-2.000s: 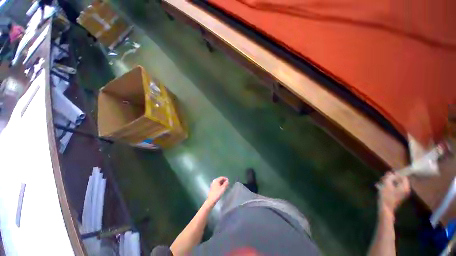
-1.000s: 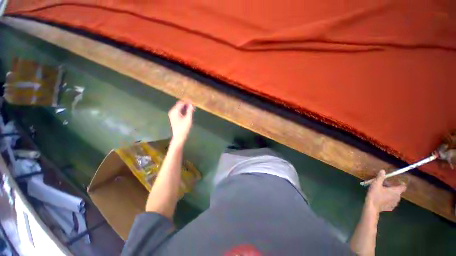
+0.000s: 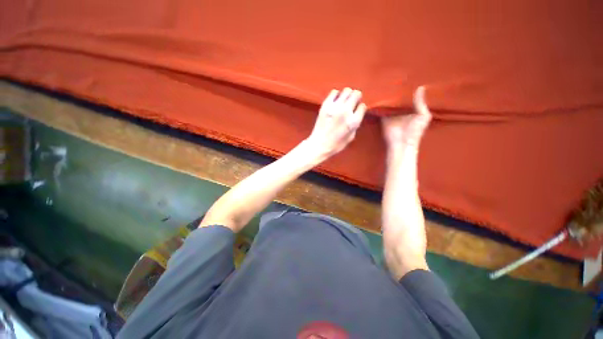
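Observation:
The orange-red cloth (image 3: 264, 40) covers the table, with a long fold across it and a frayed edge at the front. My left hand (image 3: 338, 122) lies on the cloth at the fold, fingers slightly apart, its thumb not clearly seen. My right hand (image 3: 408, 124) is beside it at the same fold, thumb raised and apart; its other fingers are blurred near the fold. I see no cloth clearly pinched in either hand. The feather duster (image 3: 539, 253) lies at the right, feathers on the cloth, its whitish handle sticking out past the table edge.
The wooden table edge (image 3: 198, 161) runs below the cloth, with a dark strip between. A cardboard box (image 3: 142, 278) is on the green floor, partly behind my sleeve. Another brown carton is cut off at the left. White rolls (image 3: 59, 301) lie at lower left. A small white label (image 3: 592, 270) is at the right table edge.
My right hand has let go of the duster, which now lies at the table edge. Both hands have moved up onto the cloth and together at the fold. The view has turned toward the table.

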